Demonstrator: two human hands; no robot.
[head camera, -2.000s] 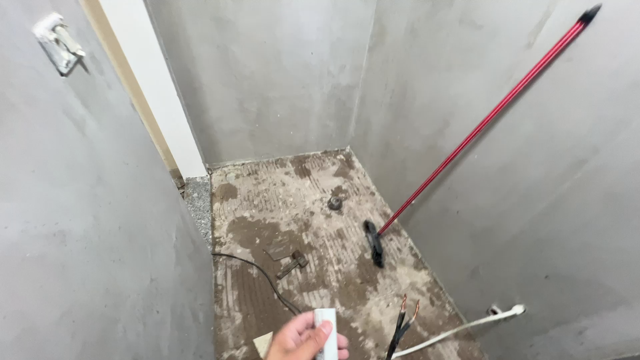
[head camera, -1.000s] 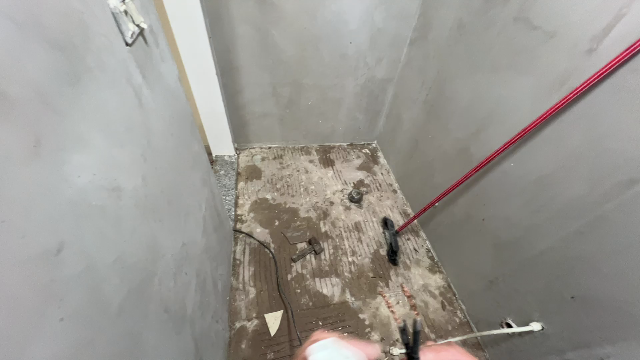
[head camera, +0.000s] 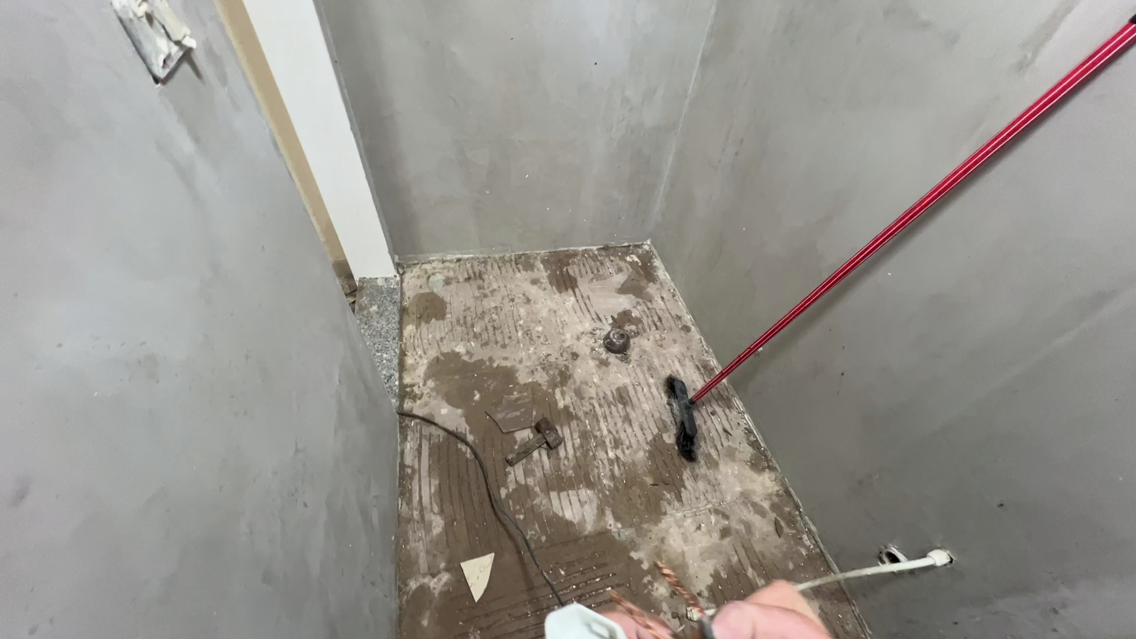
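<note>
At the bottom edge my right hand (head camera: 768, 614) pinches a dark-sheathed wire between its fingers. Two bare, twisted copper wire ends (head camera: 679, 581) stick up beside its fingertips. Just left of them, my left hand (head camera: 626, 621) shows only in part, next to a white plastic piece (head camera: 581, 623) that it holds; its fingers are mostly out of frame. Behind my right hand, a white hose or cable (head camera: 874, 569) runs to the right wall.
A red-handled broom (head camera: 682, 417) leans on the right wall. On the rough floor lie a small hammer (head camera: 536, 441), a black cable (head camera: 486, 479), a triangular tile shard (head camera: 477, 576) and a round drain fitting (head camera: 616, 340). An open electrical box (head camera: 155, 40) sits in the left wall.
My right hand, out of view two seconds ago, has come in at the wires and grips one. My left hand with the white piece has moved lower, partly out of frame.
</note>
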